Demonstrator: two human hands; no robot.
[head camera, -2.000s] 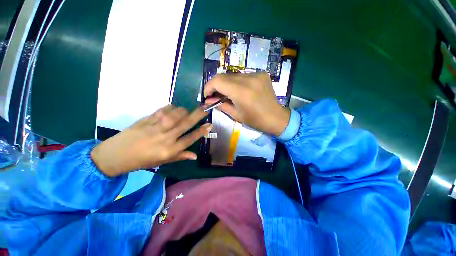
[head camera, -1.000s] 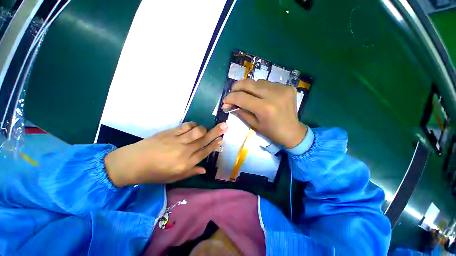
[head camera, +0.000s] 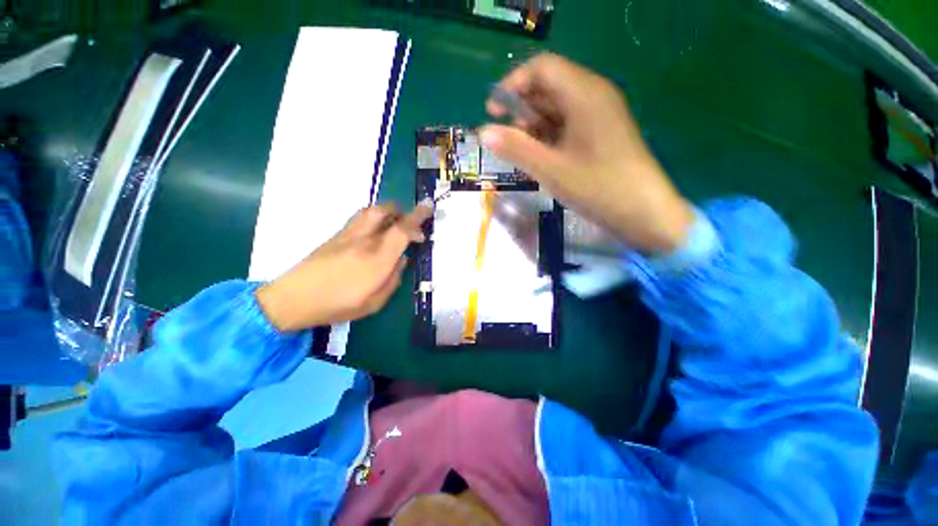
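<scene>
An opened tablet unit (head camera: 514, 272) lies in front of me, with a shiny silver-white inside, an orange flex cable (head camera: 480, 262) down its middle and electronics at its far end. My left hand (head camera: 345, 269) is at its left edge, fingertips near the frame; nothing clear is held in it. My right hand (head camera: 581, 144) is raised over the far right part, blurred, fingers curled around something small and dark grey, possibly tweezers. The hand hides the top right corner of the tablet.
A large white liner sheet (head camera: 324, 144) lies left of the tablet. Bagged strips (head camera: 121, 175) lie far left. A black strip sheet (head camera: 891, 308) is at right. Other units lie at the far edge (head camera: 511, 12) and far right (head camera: 907, 134). A whitish strip (head camera: 597, 275) lies beside the tablet.
My right hand has lifted off the tablet's middle and moved away from me over its far end. My left hand stays near the left edge. The head view has shifted, showing more bench at left.
</scene>
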